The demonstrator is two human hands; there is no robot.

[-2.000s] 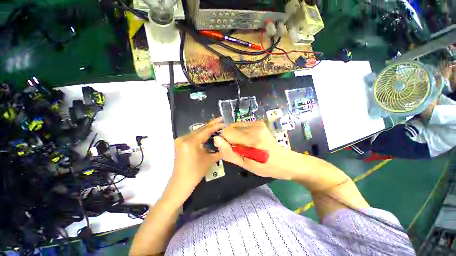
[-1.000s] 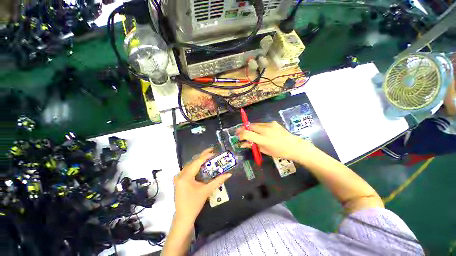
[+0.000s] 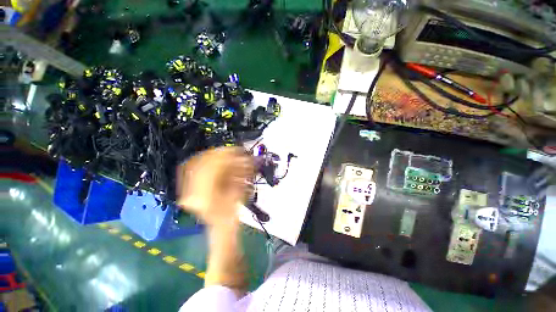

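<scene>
My left hand point(image 3: 216, 183) is blurred, at the near right edge of a large pile of black power adapters point(image 3: 140, 122) with yellow spots. Its fingers point away from me and are smeared, so I cannot tell whether it holds anything. An adapter with a thin cord point(image 3: 268, 164) lies on the white tabletop point(image 3: 299, 128) just right of the hand. The black test panel point(image 3: 378, 256) lies further right, with cream sockets point(image 3: 349, 210) and a small green board point(image 3: 420, 181) under a clear cover. My right hand cannot be made out.
Behind the panel are a brown shelf point(image 3: 402, 103) with a red-and-black pen or probe point(image 3: 448, 82) and black leads, a grey meter point(image 3: 451, 52) and a clear glass bulb point(image 3: 378, 18). Blue bins point(image 3: 100, 198) stand below the pile at the left.
The view has swung left. My left hand has moved from the circuit board over the panel to the adapter pile. My right hand with the red pen has left the visible area.
</scene>
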